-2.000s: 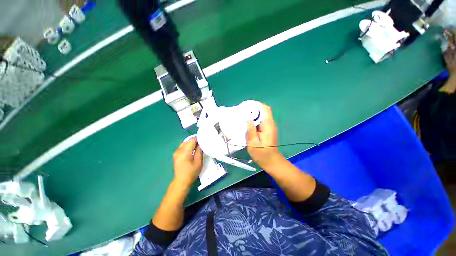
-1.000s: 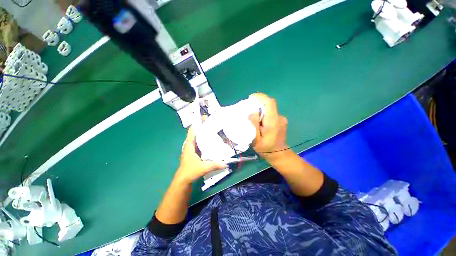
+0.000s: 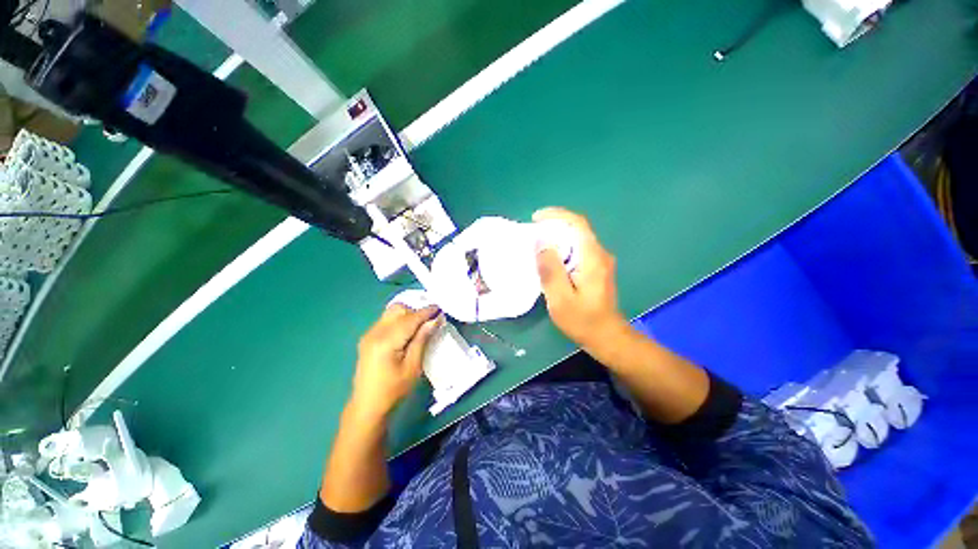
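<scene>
A white rounded camera body (image 3: pixel 495 268) is held above the green bench, just right of the screw feeder. My right hand (image 3: pixel 580 281) grips its right end. My left hand (image 3: pixel 393 349) has its fingertips closed at the top of a white mounting bracket (image 3: pixel 455 367), which lies under the body's left side with its flat foot near the bench edge. Thin connector wires (image 3: pixel 502 340) hang below the body. The black electric screwdriver (image 3: pixel 231 139) hangs at upper left. Its bit end is close to the feeder and left of the body.
The screw feeder (image 3: pixel 378 161) stands behind the work. White assemblies stand on the bench at lower left (image 3: pixel 120 472) and upper right (image 3: pixel 844 15). A blue tote (image 3: pixel 740 306) with several white parts sits below the edge at right. Trays of small white parts (image 3: pixel 41 204) are at far left.
The view has shifted, and the screwdriver appears larger and further left. The left hand has moved from the body's lower side down to the bracket's top. The body has turned in the right hand.
</scene>
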